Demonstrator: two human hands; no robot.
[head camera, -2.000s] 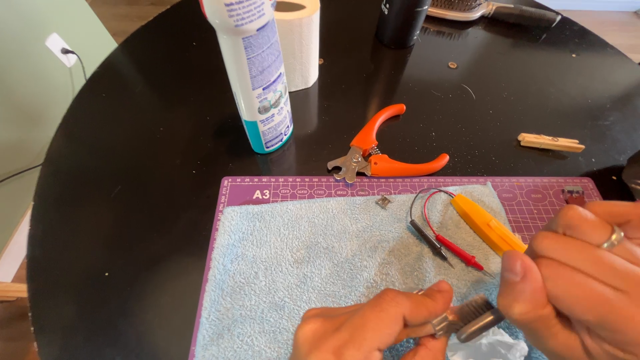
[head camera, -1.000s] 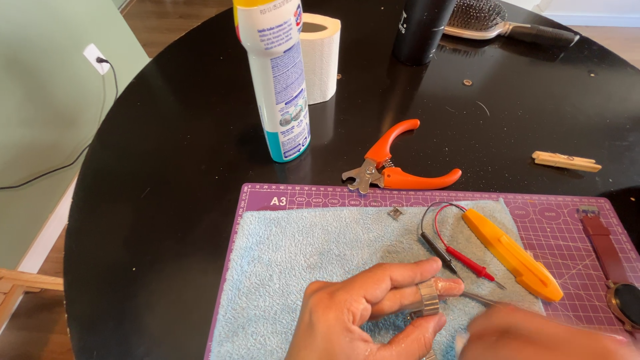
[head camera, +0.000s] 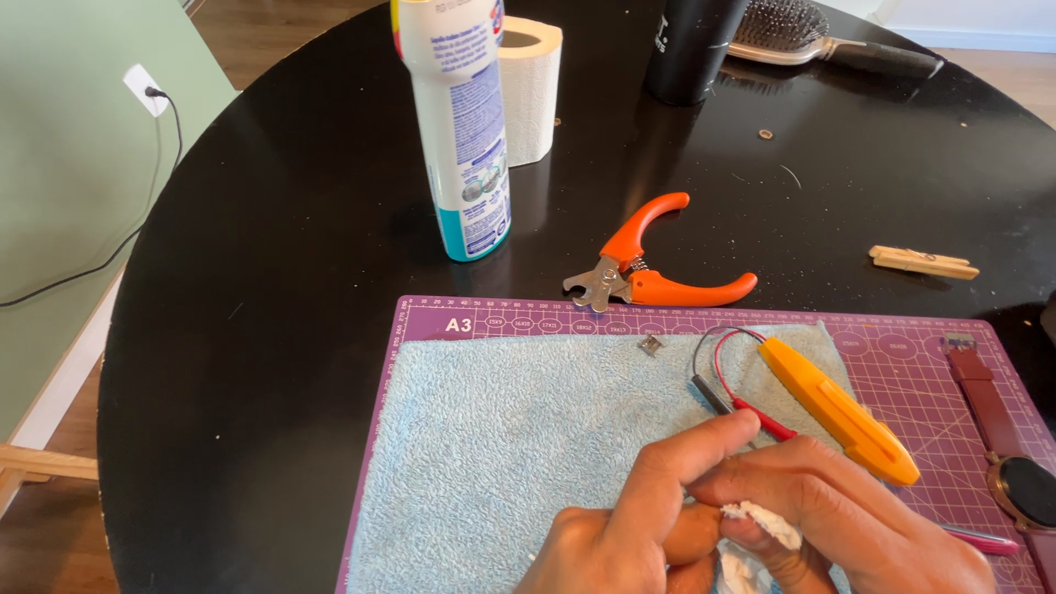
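Observation:
My left hand (head camera: 635, 520) and my right hand (head camera: 850, 511) meet over the blue cloth (head camera: 495, 437) at the bottom. A crumpled white tissue (head camera: 763, 525) is pinched in my right fingers, against the left fingertips. Whatever the left fingers hold is hidden now. Just beyond the hands lie a black probe (head camera: 711, 394) and a red probe (head camera: 763, 419), wired to a yellow tester (head camera: 837, 408). A small metal piece (head camera: 650, 345) rests near the cloth's far edge. A wristwatch with a dark red strap (head camera: 986, 396) lies at the right.
Orange-handled nippers (head camera: 652, 264) lie behind the purple cutting mat (head camera: 907, 396). A white spray bottle (head camera: 462, 140) and a paper roll (head camera: 536, 91) stand farther back. A black tumbler (head camera: 689, 49), a hairbrush (head camera: 825, 45) and a wooden clothespin (head camera: 924, 261) are also on the black table (head camera: 264, 330).
The ridged metal piece in my left fingers has gone out of sight. My right hand has come against the left, with white tissue now in its fingers.

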